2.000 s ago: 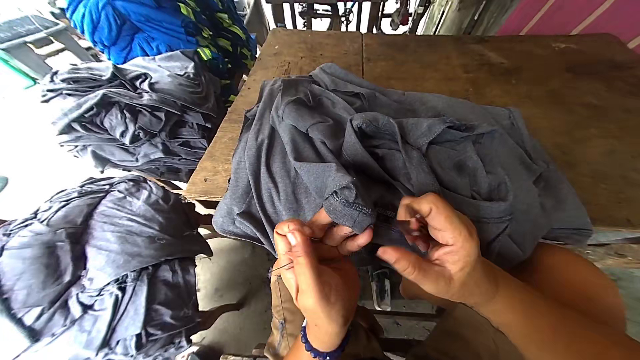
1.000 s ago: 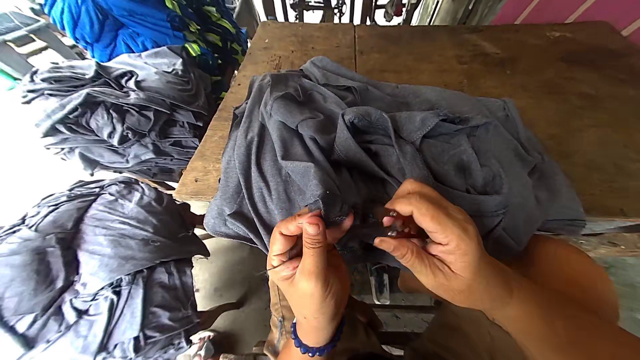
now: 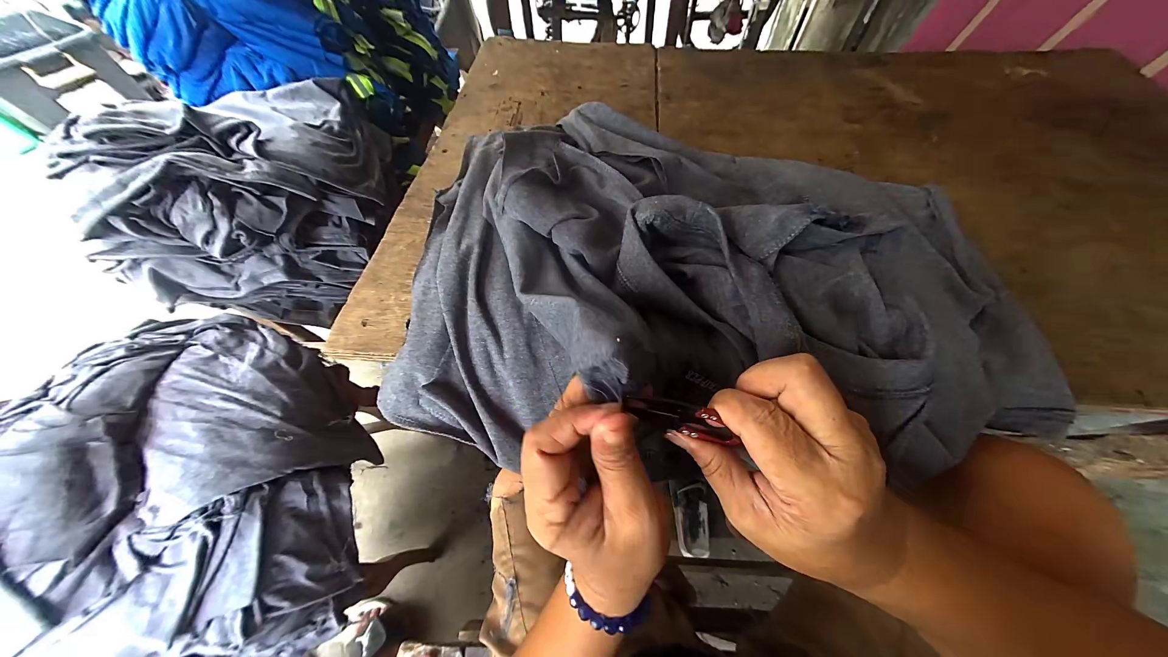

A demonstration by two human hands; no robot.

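A grey knit garment (image 3: pixel 566 274) lies bunched on the near side of a wooden table. My left hand (image 3: pixel 598 484), with a beaded bracelet at its wrist, pinches a frayed edge of the cloth between thumb and fingers. In my right hand (image 3: pixel 794 465) is a small pair of thread snips (image 3: pixel 707 427) with red on its handles. The snips' dark blades point left and reach the cloth at my left fingertips. Whether the blades are closed on a thread I cannot tell.
The wooden table (image 3: pixel 876 109) extends behind the garment. At the left are a pile of grey cloth (image 3: pixel 228 201) and a nearer grey cloth pile (image 3: pixel 228 411). Blue fabric (image 3: pixel 219 46) lies at the upper left. A clear object (image 3: pixel 692 520) shows below my hands.
The snips now show plainly, with their blades at my left fingertips. One second ago my two hands were farther apart. The dark strand that hung below my left hand two seconds ago no longer shows.
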